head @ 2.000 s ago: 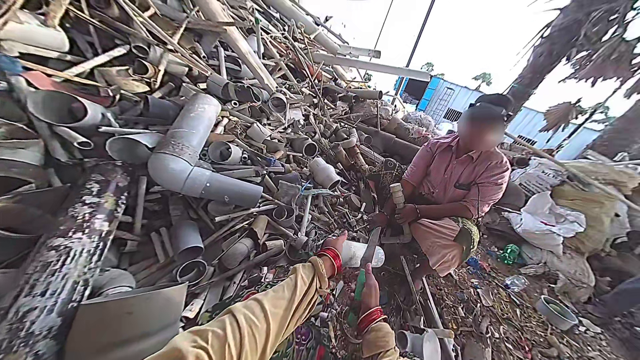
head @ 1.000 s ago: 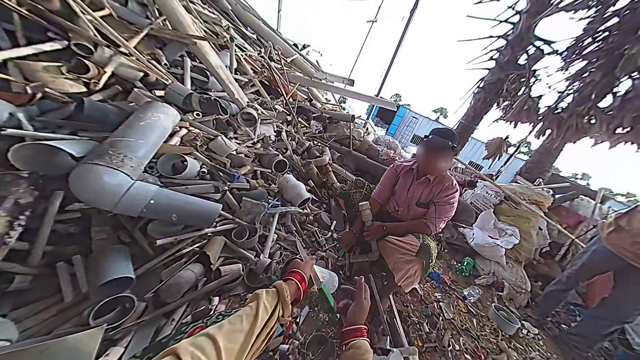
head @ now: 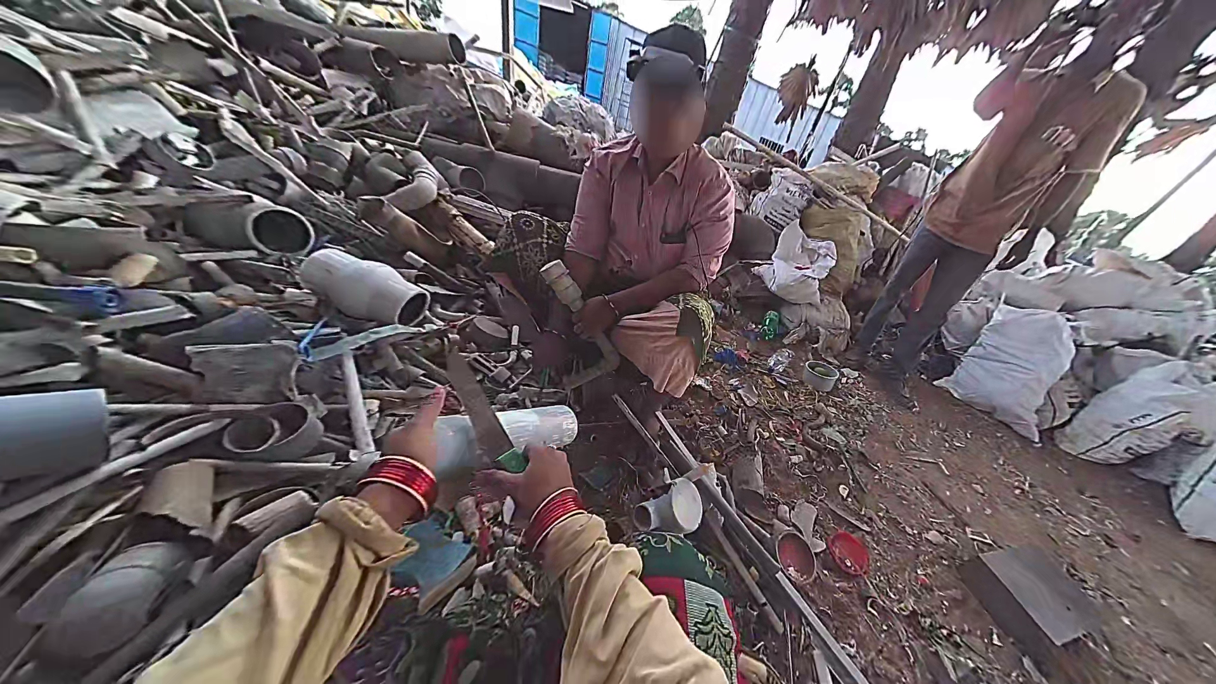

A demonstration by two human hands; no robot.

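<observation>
My left hand [head: 415,441], with red bangles at the wrist, grips the near end of a pale plastic pipe piece [head: 551,426]. My right hand [head: 538,479] is closed on the green handle [head: 511,461] of a large knife. The knife's broad metal blade [head: 478,404] slants up and to the left across the pipe piece, between my hands. Whether its edge touches the pipe is not clear. Below my hands lie a blue scrap [head: 432,553] and small broken pieces.
A heap of scrap pipes [head: 277,228] rises at the left. Ahead, a crouching person [head: 655,228] holds a pipe fitting [head: 562,285]. Another person [head: 988,190] stands at the right near white sacks [head: 1016,366]. Long metal strips [head: 750,541] and a red bowl [head: 848,553] lie on the ground.
My right hand, apart from my left one second ago, is now closed on the knife handle beside the pipe piece. The view has turned right, and the standing person shows more fully.
</observation>
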